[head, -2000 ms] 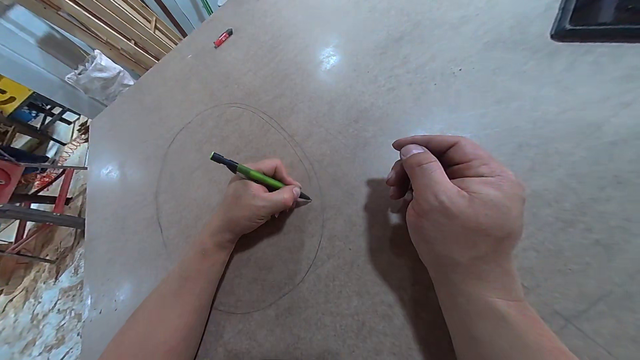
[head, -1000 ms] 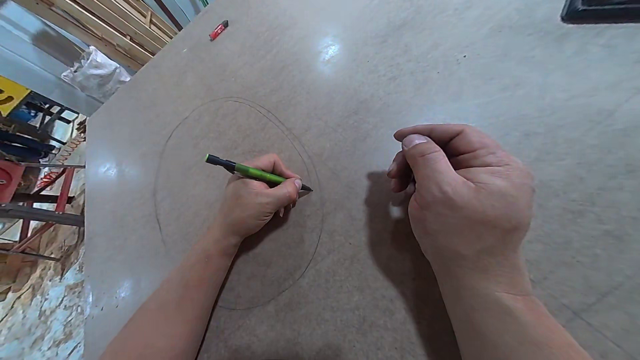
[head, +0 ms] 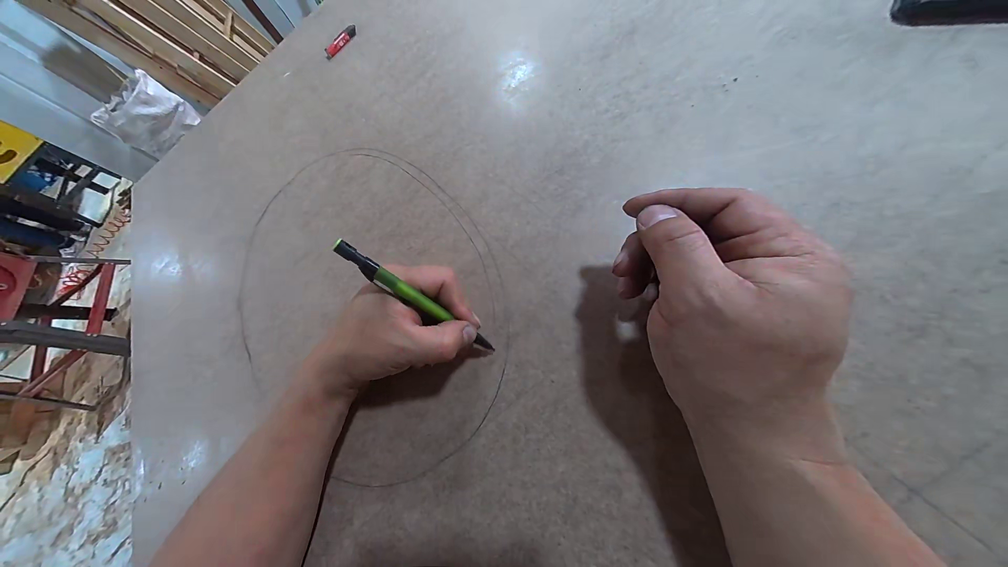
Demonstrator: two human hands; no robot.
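My left hand (head: 402,323) grips a green and black mechanical pencil (head: 413,296), its tip at the tabletop near the right side of a large oval pencil line (head: 246,315). The line is thin, doubled along its upper right, and partly hidden behind my left wrist. To the right, my right hand (head: 732,291) hovers over the grey-brown tabletop (head: 551,488) and casts a shadow on it. Its thumb rests against the curled index finger, and whether something small is inside the curled fingers cannot be told.
A small red and black object (head: 341,42) lies near the far edge. The corner of a dark object (head: 949,11) shows at top right. Beyond the left edge are wooden boards (head: 169,47), a white plastic bag (head: 147,114) and a red metal frame (head: 100,299). Faint crossing lines mark the table at lower right.
The pencil tip in my left hand has moved down a little along the right side of the oval. My right hand stays in much the same pose.
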